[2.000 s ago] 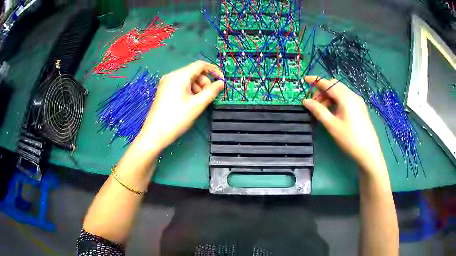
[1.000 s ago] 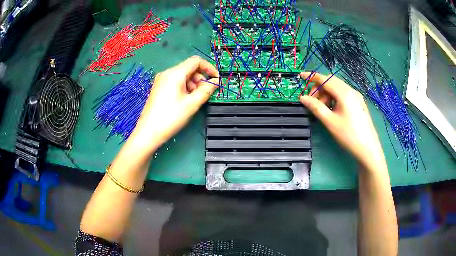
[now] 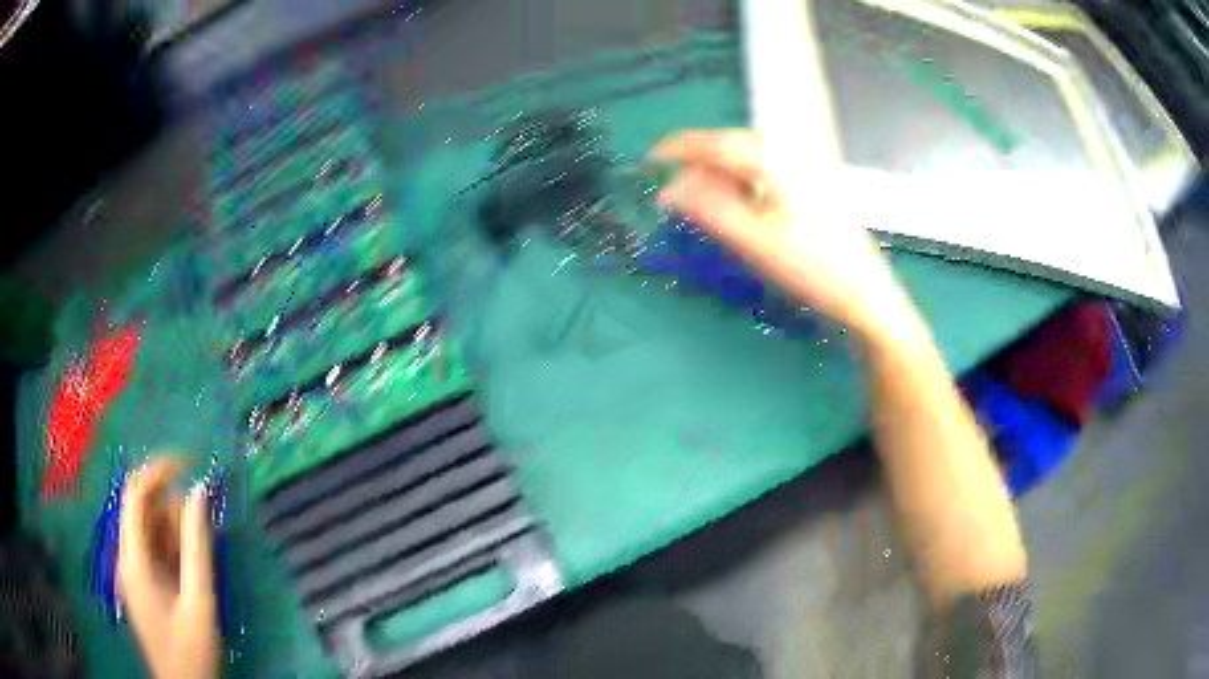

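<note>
The picture is blurred. The black ribbed carrier lies tilted left of centre, its slotted handle end nearest me. Rows of green circuit boards fill its far part. My left hand is at lower left, over the left blue lead wires; blur hides whether it grips any. My right hand is right of centre, beside the black lead wires and the right blue lead wires. Its fingers are bent and close together; blur hides what is between them.
Red lead wires lie at the left on the green mat. A large pale frame stands at upper right, with another frame edge behind it. Below it, past the bench edge, are a blue stool and something dark red.
The view has swung right and tilted. My hands have left the sides of the nearest board row: my left to the blue wires, my right towards the right-hand piles. The wires standing over the boards are now indistinct.
</note>
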